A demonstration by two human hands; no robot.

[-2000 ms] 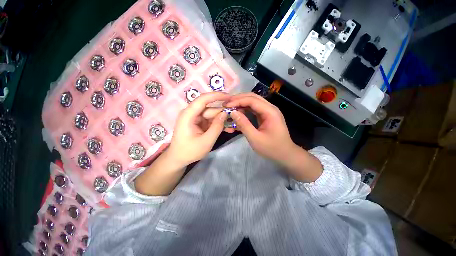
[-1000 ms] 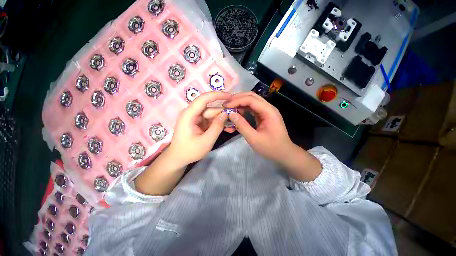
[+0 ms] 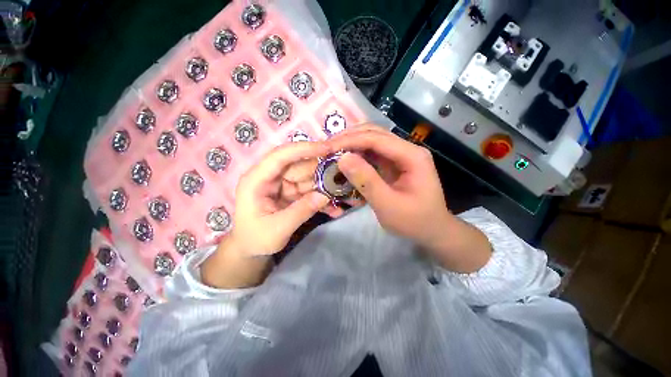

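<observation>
A round shiny metal housing [image 3: 335, 179] with a small dark centre is held in front of my chest. My left hand [image 3: 276, 202] grips its left and lower edge between thumb and fingers. My right hand [image 3: 401, 184] is on its right side, with the thumb over its face and the fingers curled behind. Any small piece between the fingers is too small to tell. The pink foam tray [image 3: 210, 136] lies to the left, with metal housings in its pockets.
A round tub of tiny dark pieces [image 3: 366, 48] stands beyond the tray. The bench press [image 3: 471, 121], with a white-padded fixture and red-orange knob [image 3: 496, 146], is at the right. A second pink tray [image 3: 107, 316] lies lower left. Brown cartons [image 3: 611, 258] are at far right.
The housing has turned to show its open face. My left hand has shifted left along its edge, and my right thumb lies across it. The whole view has shifted slightly.
</observation>
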